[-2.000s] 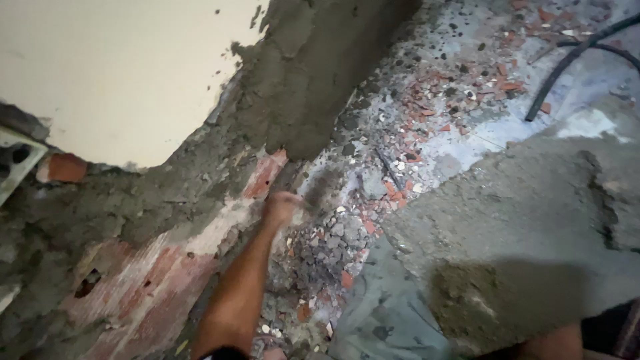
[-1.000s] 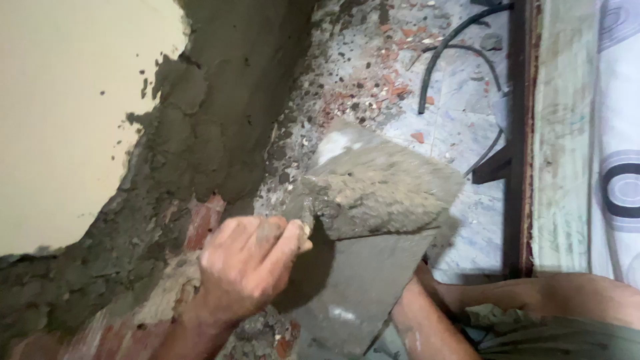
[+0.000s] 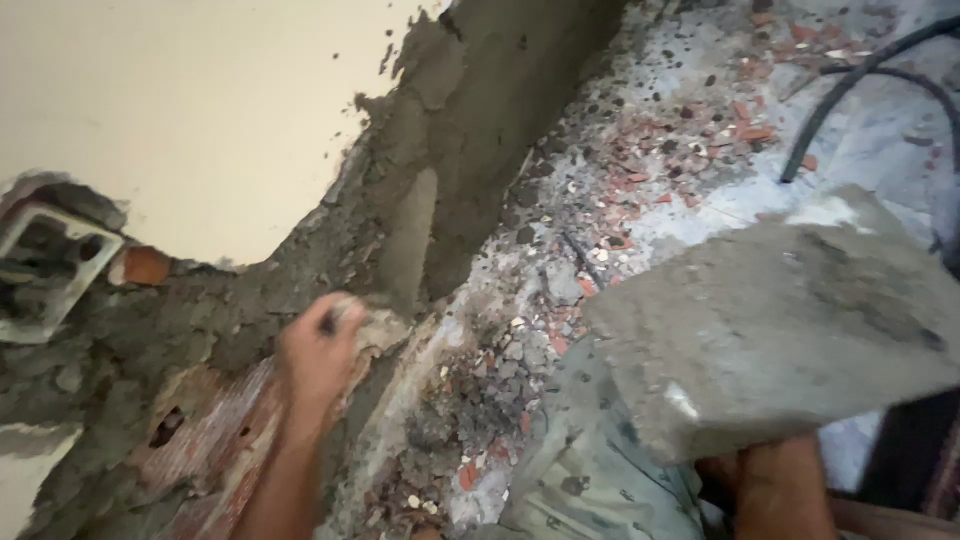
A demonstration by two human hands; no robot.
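Note:
My left hand point(image 3: 322, 341) is closed round a trowel, its handle mostly hidden by the fingers. The trowel's narrow grey blade point(image 3: 414, 240) lies against the wet mortar point(image 3: 480, 142) low on the wall. Exposed red brick point(image 3: 217, 427) shows to the left of my left forearm. On the right, a mortar-covered board point(image 3: 757, 330) is held up, tilted, above the floor. My right wrist point(image 3: 784, 472) comes up under the board's lower edge; the fingers are hidden beneath it.
Broken brick and mortar rubble point(image 3: 487, 397) lies along the wall's foot. A black hose point(image 3: 832, 105) curves over the floor at upper right. An open electrical box point(image 3: 56, 270) sits in the wall at left, beside a brick piece point(image 3: 141, 265). Patterned fabric point(image 3: 592, 450) covers my leg.
My left hand, at the board's mortar one second ago, is now at the wall with the trowel. The board is now apart from that hand. The view has swung toward the wall.

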